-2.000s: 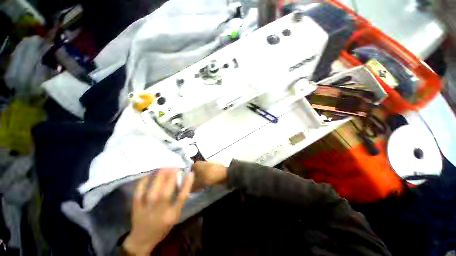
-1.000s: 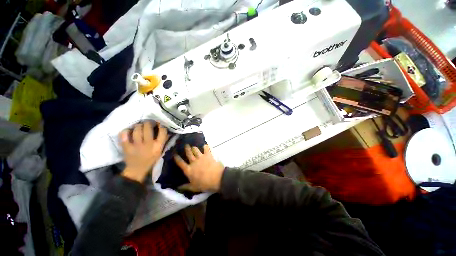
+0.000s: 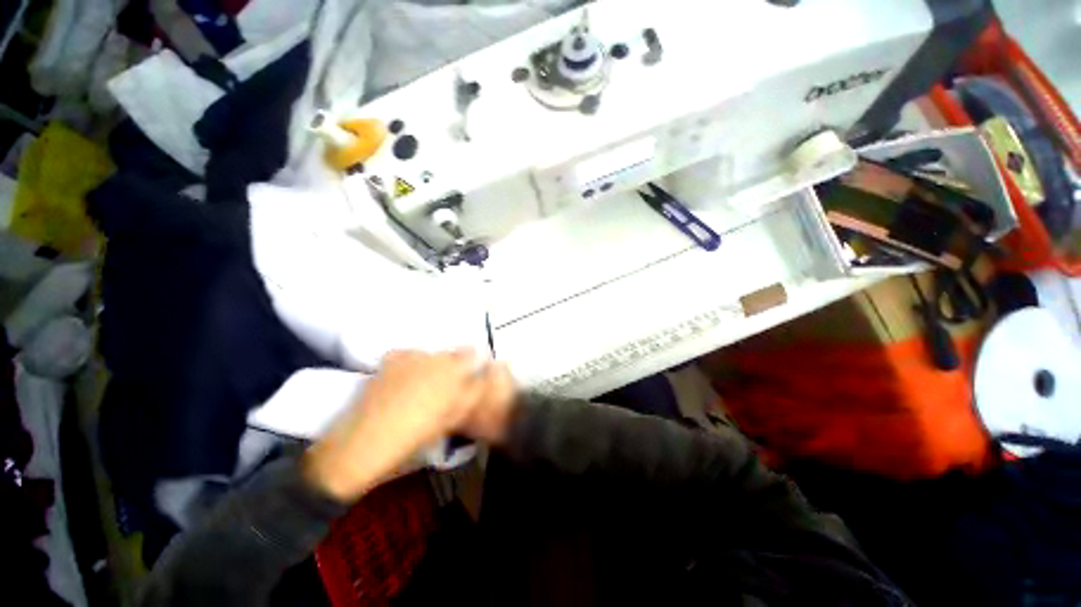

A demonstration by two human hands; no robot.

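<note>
The white quilted panel (image 3: pixel 326 285) lies under the head of the white sewing machine (image 3: pixel 699 107) and hangs over the front edge. Navy fabric (image 3: pixel 178 320) spreads to its left. My left hand (image 3: pixel 403 409) and my right hand (image 3: pixel 488 403) are close together, blurred, at the panel's front edge near the bed's corner. Both seem closed on the cloth, but the fingertips are hidden. The presser foot area (image 3: pixel 462 255) is above and behind my hands.
Purple-blue snips (image 3: pixel 682 217) lie on the machine bed. A tray (image 3: pixel 830 243) with a smartphone and tools stands right. Scissors (image 3: pixel 948 314), a white roll (image 3: pixel 1031 379) and orange cloth (image 3: pixel 854 415) are beyond. A red basket (image 3: pixel 379 534) is below; yellow cloth (image 3: pixel 59 190) is left.
My hands were apart, flat on white and navy cloth; now they are together at the front edge. The navy piece under my right hand no longer shows. The view has shifted.
</note>
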